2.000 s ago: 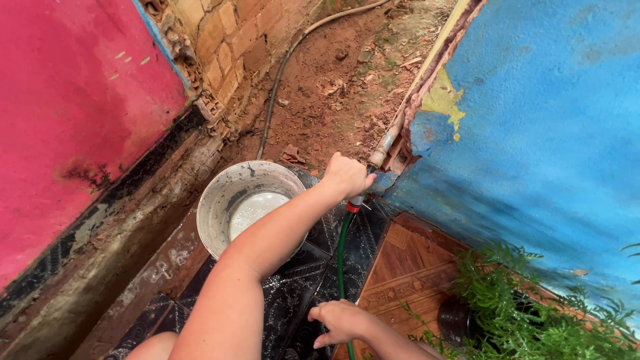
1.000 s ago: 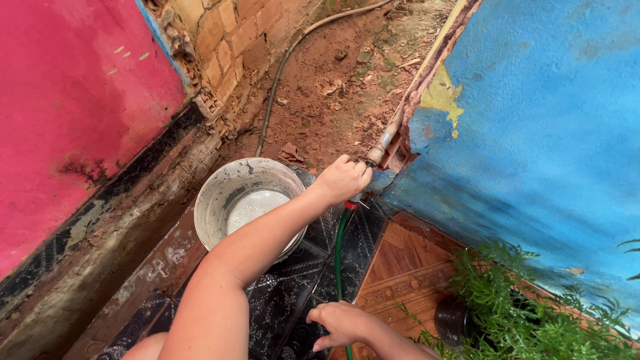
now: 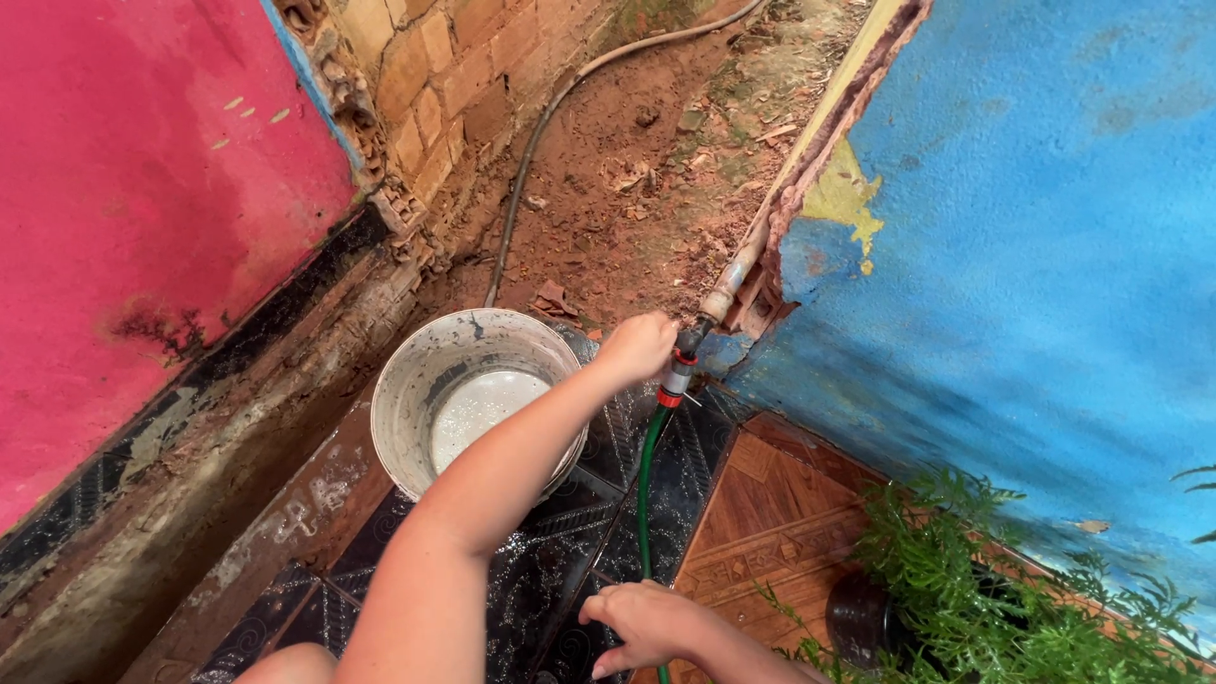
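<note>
My left hand (image 3: pixel 638 350) has its fingers curled at the side of a black tap (image 3: pixel 696 334), which sits on the end of a pipe (image 3: pixel 736 280) beside the broken wall edge; the fingertips and the part they grip are largely hidden. Below the tap, a grey and orange-red hose connector (image 3: pixel 676 378) joins it to a green hose (image 3: pixel 646 484) running down over dark tiles. My right hand (image 3: pixel 646 622) hovers over the lower hose with its fingers apart, holding nothing. Under my left forearm stands a stained whitish bucket (image 3: pixel 399 399) with pale, cloudy liquid at its bottom.
A pink wall (image 3: pixel 171 209) and a trench-like gap (image 3: pixel 237 475) lie at the left. Bare soil (image 3: pixel 608 190) with rubble and a brownish hose (image 3: pixel 518 180) is at the top. A blue wall (image 3: pixel 1026 237) and a potted plant (image 3: pixel 997 589) are at the right.
My left hand has shifted slightly down and left at the tap, and more of the black tap body shows. My right hand has stayed near the green hose.
</note>
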